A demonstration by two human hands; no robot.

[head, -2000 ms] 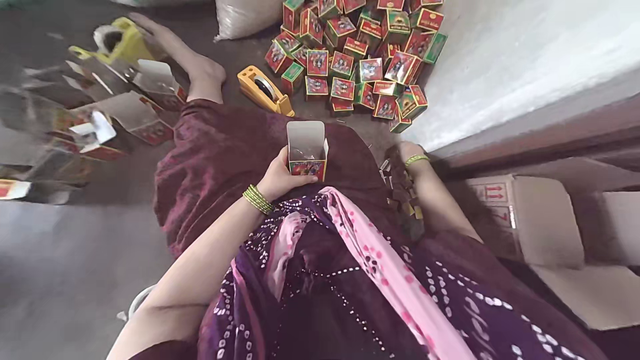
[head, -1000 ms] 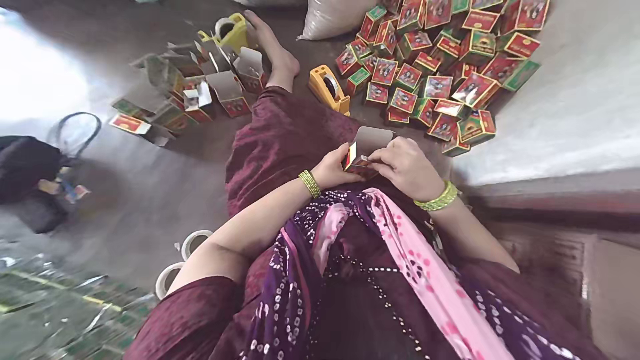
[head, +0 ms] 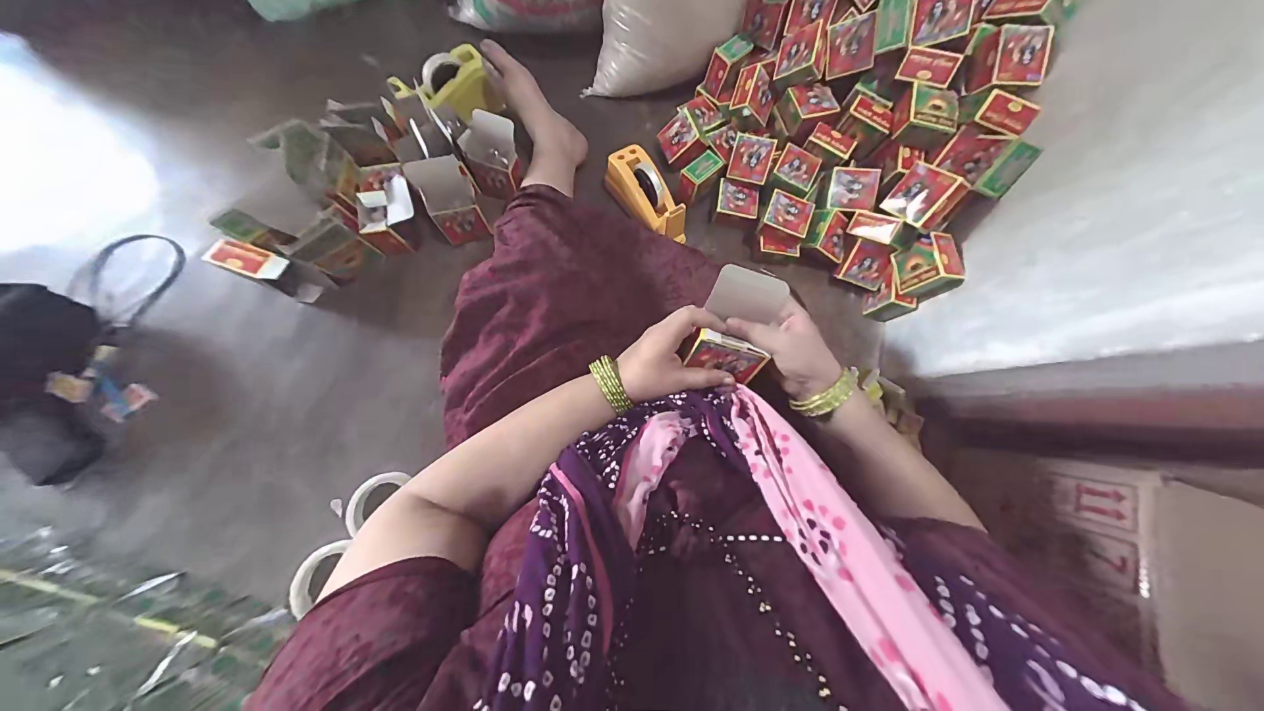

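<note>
A small printed cardboard box rests in my lap area with its grey-white flap raised. My left hand grips it from the left, fingers over the near and far edges. My right hand is at its right side, with the fingers on the top edge beside the flap. What lies inside the box is hidden. Ahead of my lap stands an orange tape dispenser, close to a heap of similar red and green boxes.
Several open boxes stand at the left, by a yellow tape dispenser. Pale sacks lie ahead. White rolls sit beside my left arm, a black bag farther left. A large carton and a wall are at right.
My right hand, out of view two seconds ago, came onto the box and has since shifted to its right side. My left hand stayed on the box. The view has swung left.
</note>
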